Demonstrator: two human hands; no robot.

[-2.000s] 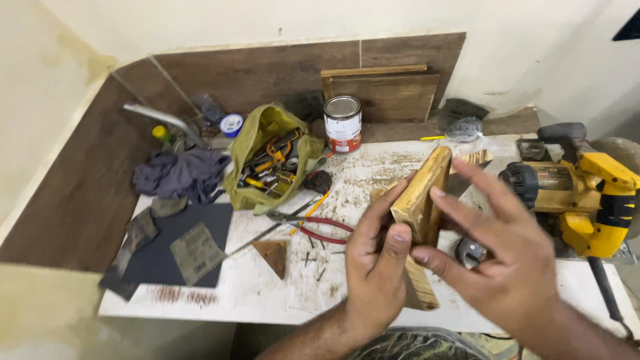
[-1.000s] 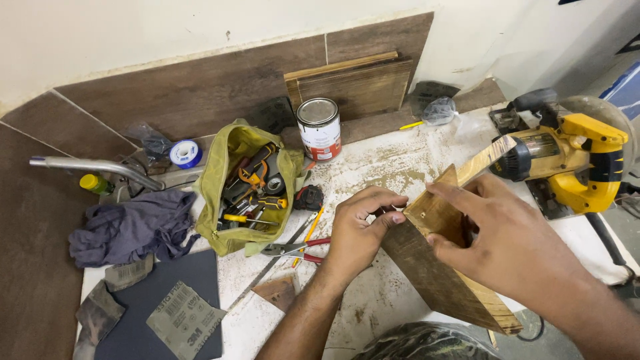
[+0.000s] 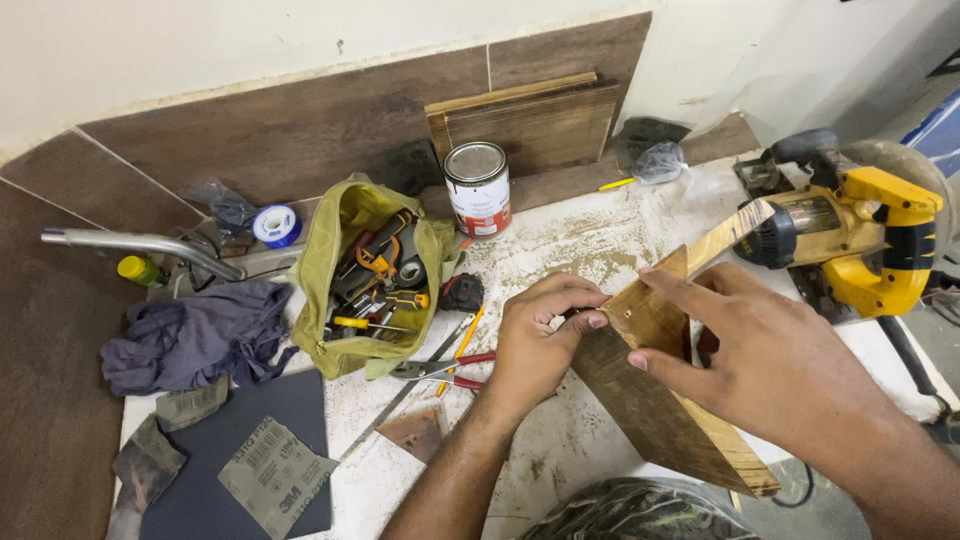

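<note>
A small wooden block (image 3: 652, 319) with a small hole in its face is gripped between the thumb and fingers of my right hand (image 3: 750, 345). It lies against the upper end of a larger wooden board (image 3: 637, 397), which slants down toward the lower right. The fingertips of my left hand (image 3: 551, 322) pinch at the block's left corner; whether something small is between them is not clear. A light wooden strip (image 3: 731, 234) sticks out behind the block. Slip-joint pliers with red handles (image 3: 442, 370) and a yellow pencil (image 3: 461, 349) lie left of my left hand.
An olive tool bag (image 3: 307, 315), a tape measure (image 3: 462, 292) and a metal can (image 3: 478, 191) stand behind. The yellow circular saw (image 3: 847, 225) sits at right. Sandpaper (image 3: 277, 476) and a dark cloth (image 3: 199, 334) lie at left. Wooden panels (image 3: 532, 127) lean on the wall.
The block, held up in both hands two seconds ago, is now down against the larger board. My left hand has shifted from holding the block's side to pinching at its corner.
</note>
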